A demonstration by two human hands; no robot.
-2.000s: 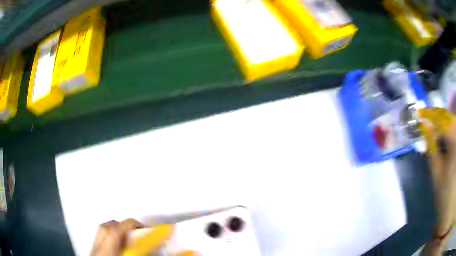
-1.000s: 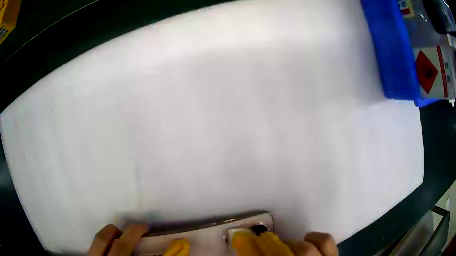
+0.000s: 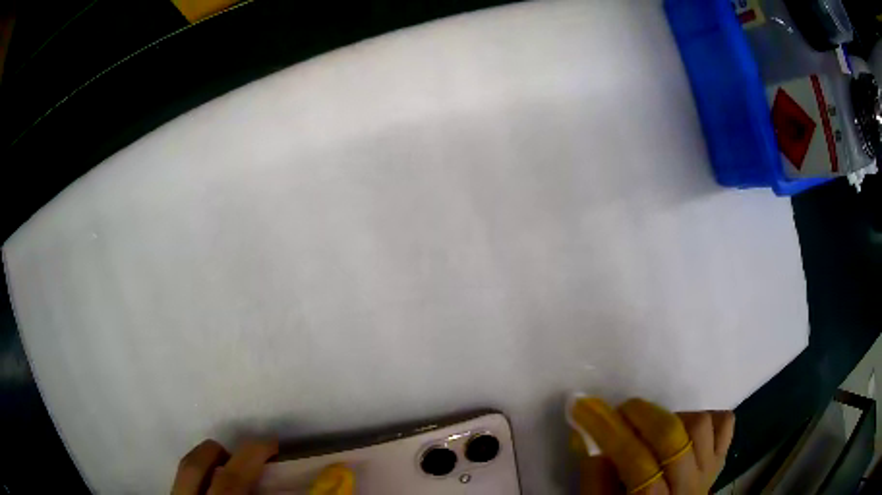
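Note:
A pale pinkish smartphone [image 3: 396,468] lies back side up at the bottom edge, its two dark round lenses at its right end; its lower part is cut off by the picture's edge. My left hand [image 3: 227,468] grips its left part, with a yellow finger cot on one finger over the back. My right hand [image 3: 658,447], with yellow finger cots, is just right of the phone and apart from it. It pinches a small white wipe [image 3: 582,422] at its fingertips.
A white foam mat [image 3: 406,242] lies beneath. A blue tray [image 3: 720,116] at the upper right holds a bottle with a red diamond label [image 3: 808,128]. A yellow box [image 3: 203,8] shows at the top left. A dark bench surrounds the mat.
The view has tilted down from the conveyor. My right hand came from the blue tray to the phone's lenses, then moved right, off the phone. My left hand still holds the phone.

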